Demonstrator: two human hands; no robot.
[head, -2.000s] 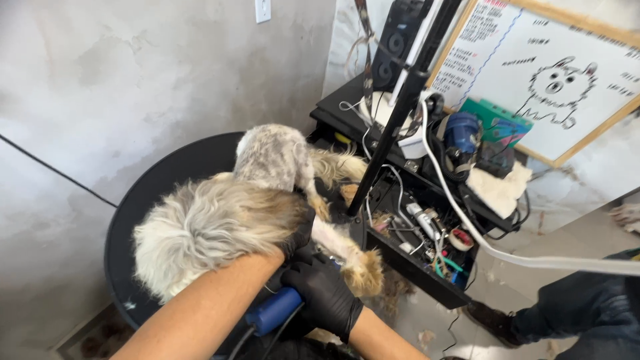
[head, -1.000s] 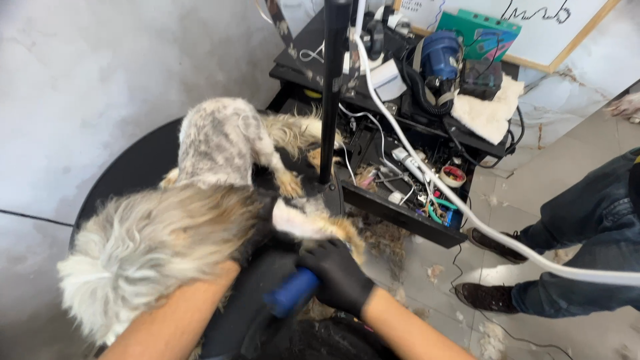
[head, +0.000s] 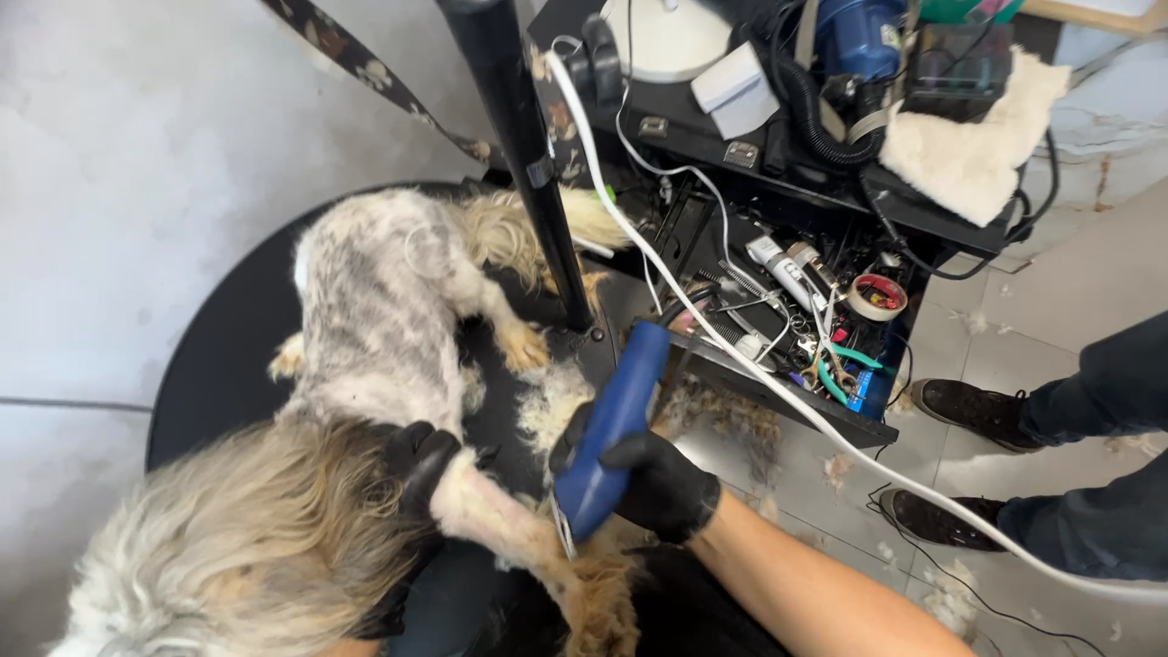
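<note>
A dog (head: 374,301) with a closely clipped body and long fur on its head and tail lies on a round black grooming table (head: 214,356). My left hand (head: 424,470), black-gloved and partly hidden by the fur, grips the dog's front leg (head: 497,516) near its top. My right hand (head: 652,479), also gloved, is closed around a blue electric clipper (head: 616,420). The clipper's blade end points down at the lower part of that leg, where longer tan fur covers the paw (head: 602,602). Whether the blade touches the skin cannot be told.
A black grooming arm post (head: 534,182) rises from the table. Beyond it an open drawer (head: 785,383) holds clippers, scissors and combs. A white cable (head: 666,283) crosses in front. A person's legs (head: 1095,438) stand at right. Cut fur (head: 730,420) lies on the floor.
The blue clipper has turned from lying low and sideways beneath my right hand to standing nearly upright, blade end down by the leg. The view has shifted down and to the right.
</note>
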